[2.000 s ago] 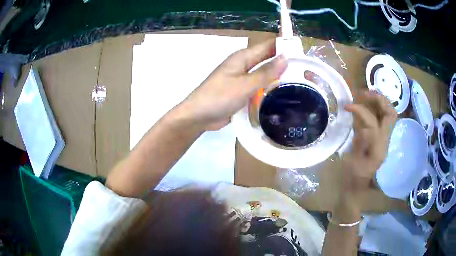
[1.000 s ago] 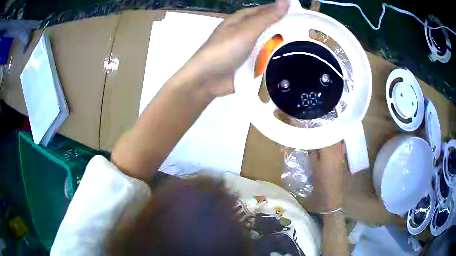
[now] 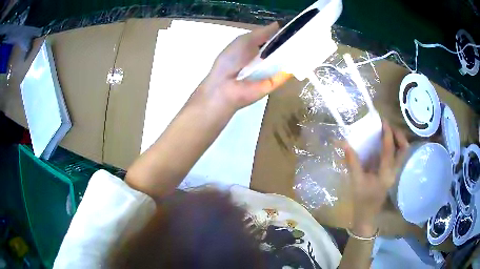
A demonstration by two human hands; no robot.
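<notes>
My left hand (image 3: 239, 73) grips the edge of the white ring display unit (image 3: 302, 44), which is tilted nearly edge-on at the top centre, its black face turned to the upper left. My right hand (image 3: 371, 168) holds the wide end of a white bracket (image 3: 363, 134). Two thin rails run from that end up toward the underside of the unit; whether they touch it is unclear. A thin white cord (image 3: 387, 55) runs right from near the rails.
White paper sheets (image 3: 202, 110) lie on brown cardboard (image 3: 84, 100). Clear crinkled film (image 3: 316, 189) lies below the unit. At right are a slotted white disc (image 3: 419, 105), a white bowl-shaped cover (image 3: 425, 183) and stacked units (image 3: 463, 226). A white slab (image 3: 45, 102) and green crate (image 3: 47, 202) are left.
My left hand has tipped the unit from face-up to nearly edge-on. The bracket, seen before as a block at the ring's lower edge, now shows its rails, with my right hand on its end.
</notes>
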